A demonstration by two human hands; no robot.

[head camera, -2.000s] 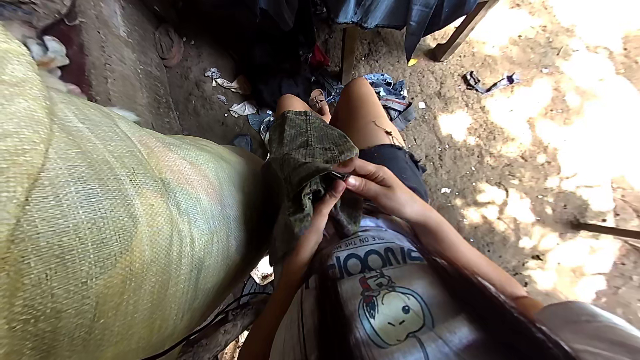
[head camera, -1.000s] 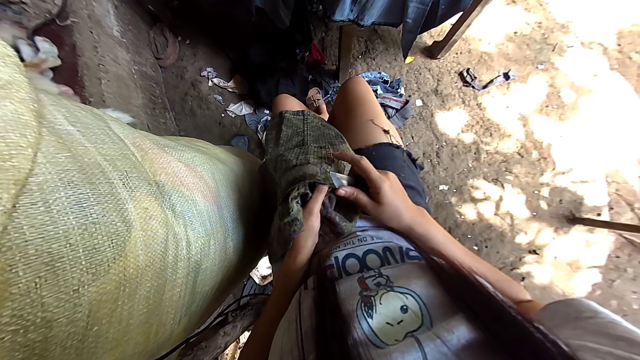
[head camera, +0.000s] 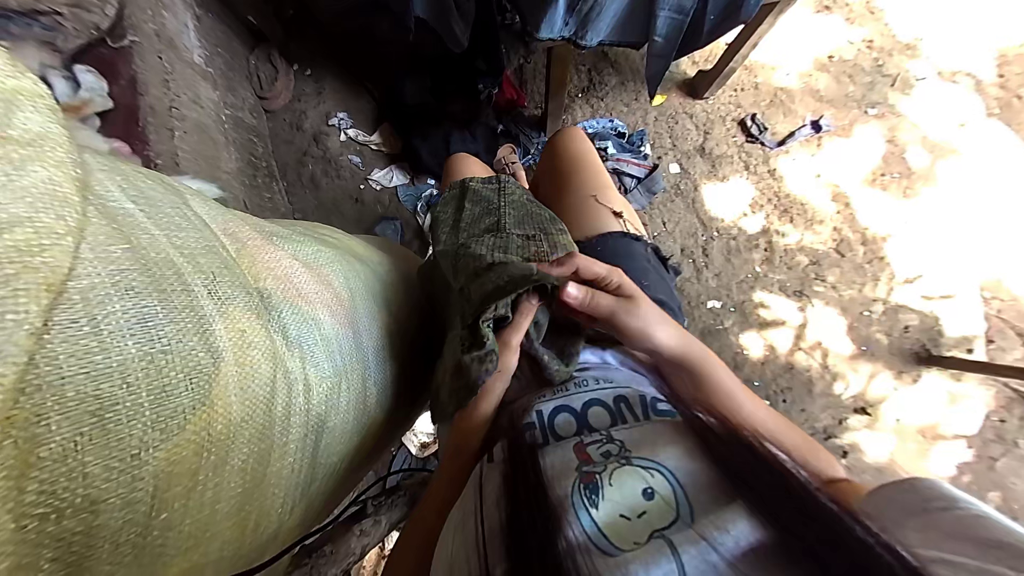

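Note:
A dark green ribbed cloth garment [head camera: 500, 220] lies across my lap, mostly over the thigh at the left. Its near edge is bunched up around an opening. My left hand [head camera: 516, 328] reaches into the folds at this edge, its fingertips partly hidden by the cloth. My right hand [head camera: 604, 296] pinches the same edge between thumb and fingers, just to the right of my left hand. Whether anything small is between the fingertips cannot be told.
A large woven sack [head camera: 240, 360] bulges close on my left. Ahead stands a wooden-legged table [head camera: 740, 48] with dark cloth hanging from it. Denim scraps [head camera: 624, 156] and pale rags [head camera: 390, 176] lie on the dirt ground. A thin stick [head camera: 972, 366] is at the right.
The garment's near edge is now folded over further between my hands. The small pale patch seen between my fingers a second ago no longer shows.

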